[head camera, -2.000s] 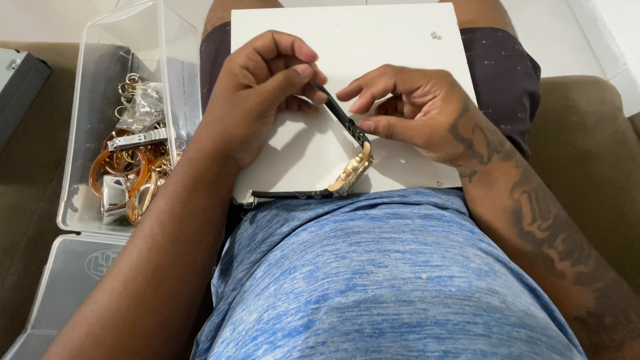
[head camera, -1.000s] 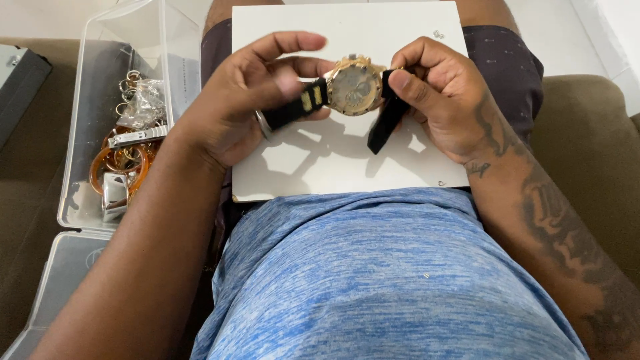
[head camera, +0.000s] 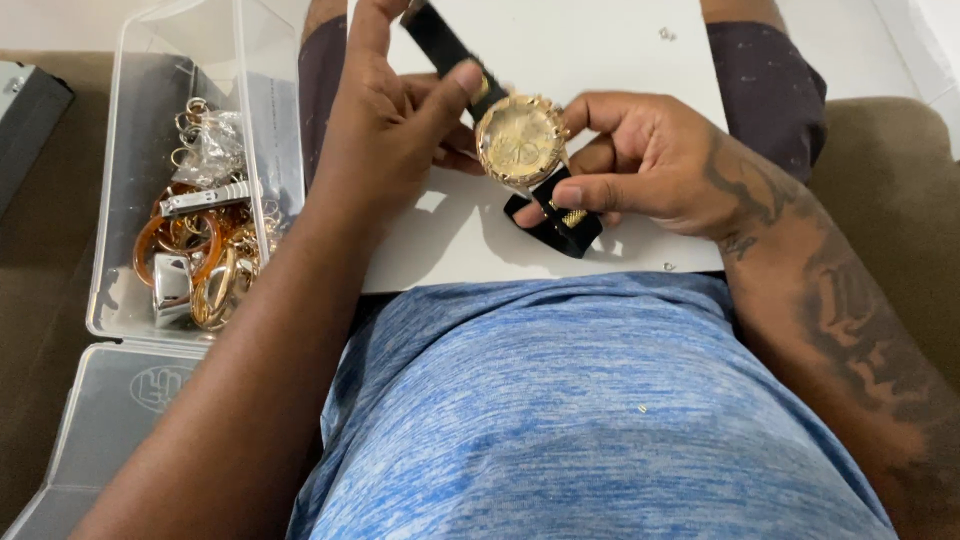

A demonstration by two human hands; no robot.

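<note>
A gold-coloured wristwatch (head camera: 521, 140) with a round dial facing up is held over a white board (head camera: 645, 67) on the lap. My left hand (head camera: 405, 105) grips one half of its black strap (head camera: 442, 41), thumb on top near the case, with that half pointing up and left. On the case's right side, my right hand (head camera: 637, 165) has its fingers at the rim and its thumb on the other strap half (head camera: 559, 225), which hangs curled below the case and bears gold-coloured trim.
At left stands a clear plastic box (head camera: 101, 247) with orange bracelets (head camera: 142, 251), a nail clipper (head camera: 206, 199), rings and a small plastic bag (head camera: 217, 150). Its lid (head camera: 112, 420) lies folded out below. Tiny metal bits (head camera: 666, 34) rest on the board.
One second ago the watch was level between my hands; now it is tilted, its left strap half raised and the right one lower. Two seconds ago the case hung near the board's near edge.
</note>
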